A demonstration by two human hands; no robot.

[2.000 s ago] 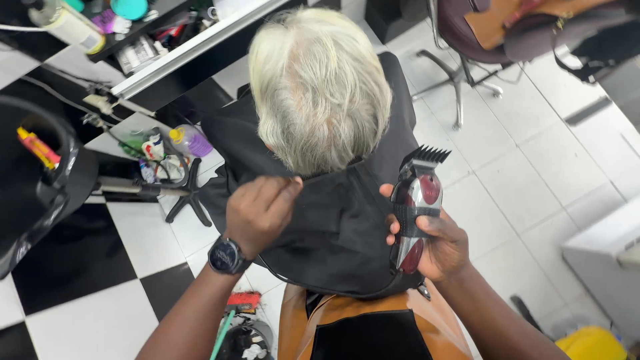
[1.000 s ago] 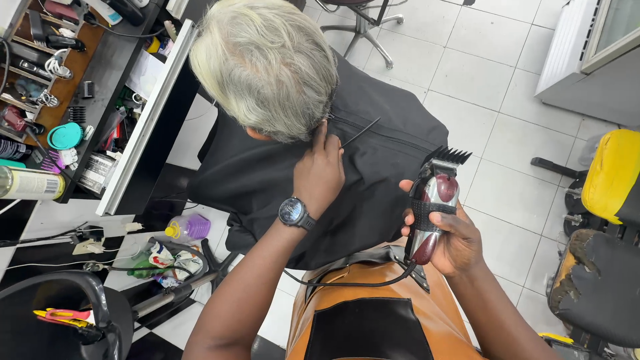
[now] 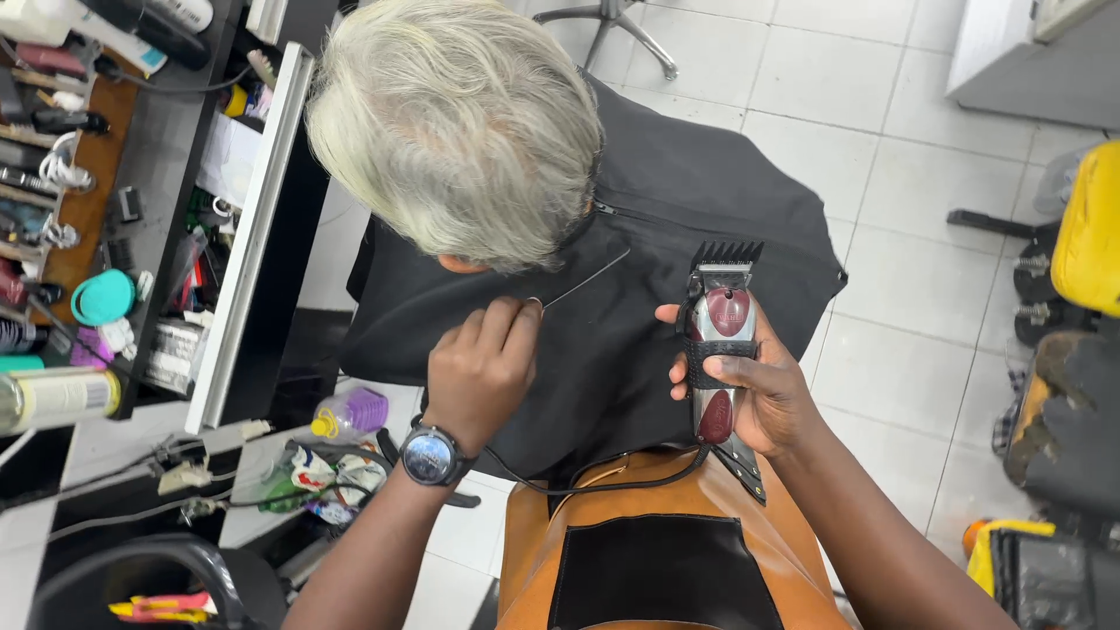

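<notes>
My right hand [image 3: 761, 376] holds a corded Wahl hair clipper [image 3: 723, 350], silver and maroon, with a black guard comb [image 3: 728, 254] pointing up. My left hand [image 3: 486, 372], wearing a dark round watch [image 3: 429, 455], is closed around the end of a thin dark rod [image 3: 588, 278], perhaps a comb's tail; the rest of it is hidden by the fingers. In front sits a person with short grey-blond hair [image 3: 455, 131], seen from above and behind, draped in a black cape [image 3: 691, 175]. The clipper's cord [image 3: 604, 490] runs across my tan apron [image 3: 525, 542].
At the left a dark counter [image 3: 162, 140] carries several clippers, cords and a teal lid [image 3: 103, 297]. Below are a purple bottle [image 3: 360, 411] and cables. A black chair arm [image 3: 175, 551] is at lower left. Yellow and black seats [image 3: 1089, 227] stand at right; a chair base [image 3: 643, 44] is beyond.
My left hand has drawn back from the hair at the person's nape, where it was one second ago. The clipper has stayed in my right hand. The view has shifted.
</notes>
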